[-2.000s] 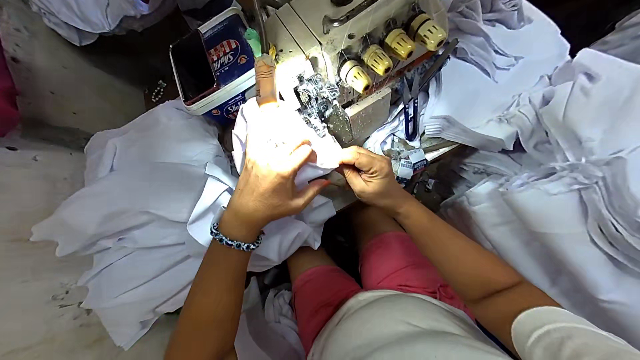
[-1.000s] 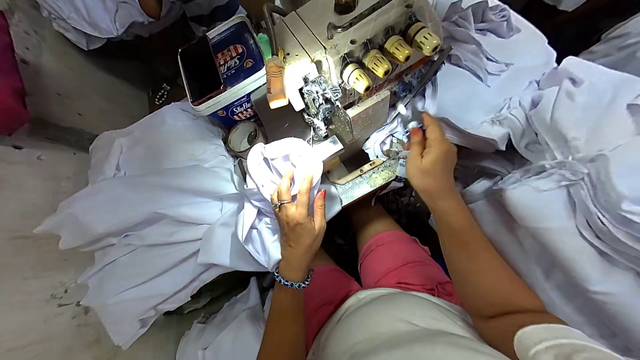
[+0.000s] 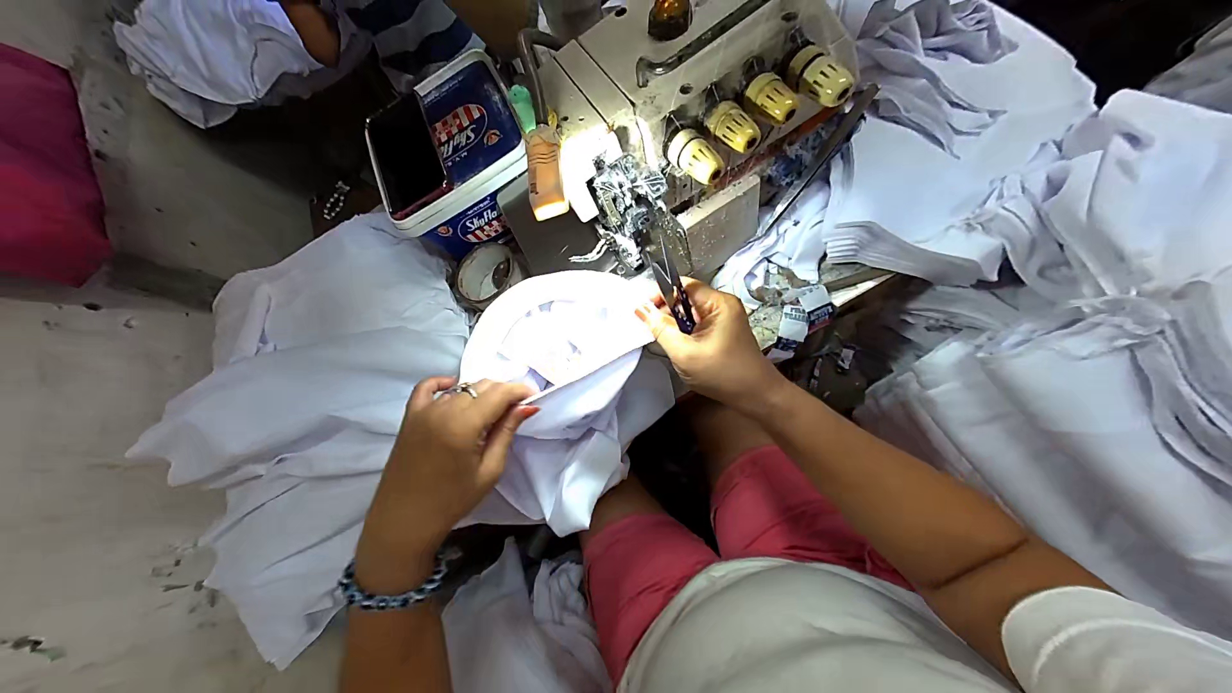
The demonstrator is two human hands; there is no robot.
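Observation:
A white fabric piece with a curved, seamed edge (image 3: 577,385) is stretched between my hands, just below the needle area of an overlock sewing machine (image 3: 630,207). My left hand (image 3: 452,433) pinches its lower left edge between thumb and fingers. At its right edge my right hand (image 3: 707,337) grips the fabric and also holds small thread snips or scissors (image 3: 671,289), dark handled, blades pointing up toward the machine. More white cloth (image 3: 318,356) spreads to the left, next to the held piece.
Yellow tension dials (image 3: 733,125) line the machine's front. A plastic tub (image 3: 472,207) with a dark phone-like object stands left of it, above a tape roll (image 3: 486,274). Stacked white fabric (image 3: 1088,414) lies at the right. Another person's arm (image 3: 313,29) shows at the top left.
The right hand has come back from the machine's right side to the fabric, now with the scissors in it. One second ago the left hand lay on the fabric with fingers spread; now it pinches the edge.

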